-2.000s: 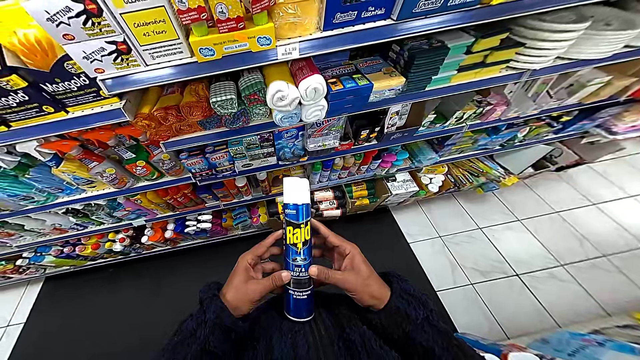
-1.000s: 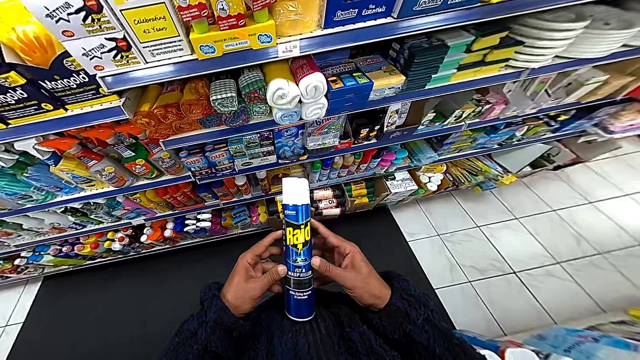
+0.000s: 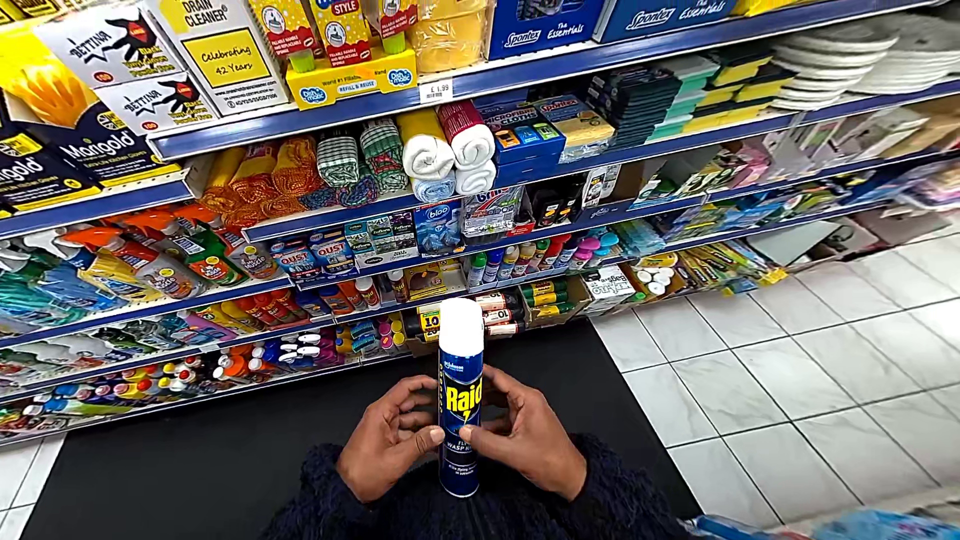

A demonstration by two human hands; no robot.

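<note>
A blue Raid insecticide spray can (image 3: 460, 397) with a white cap stands upright before my chest, its printed front towards me. My left hand (image 3: 394, 439) holds it from the left, the thumb near the label's edge. From the right, my right hand (image 3: 529, 439) grips it with the thumb lying across the front. The other fingers of both hands are partly hidden behind the can. Dark fuzzy sleeves cover both wrists.
Shop shelves run across the view, with rolled cloths (image 3: 427, 150), trigger spray bottles (image 3: 154, 266), boxed gloves (image 3: 97, 142) and scouring pads (image 3: 735, 86). Below are a black mat (image 3: 225, 465) and white floor tiles (image 3: 765, 390). Blue plastic-wrapped goods (image 3: 877, 525) show at the lower right.
The can has turned slightly in my hands, its printed name shifting towards the right. My right thumb lies further across the can's front than before.
</note>
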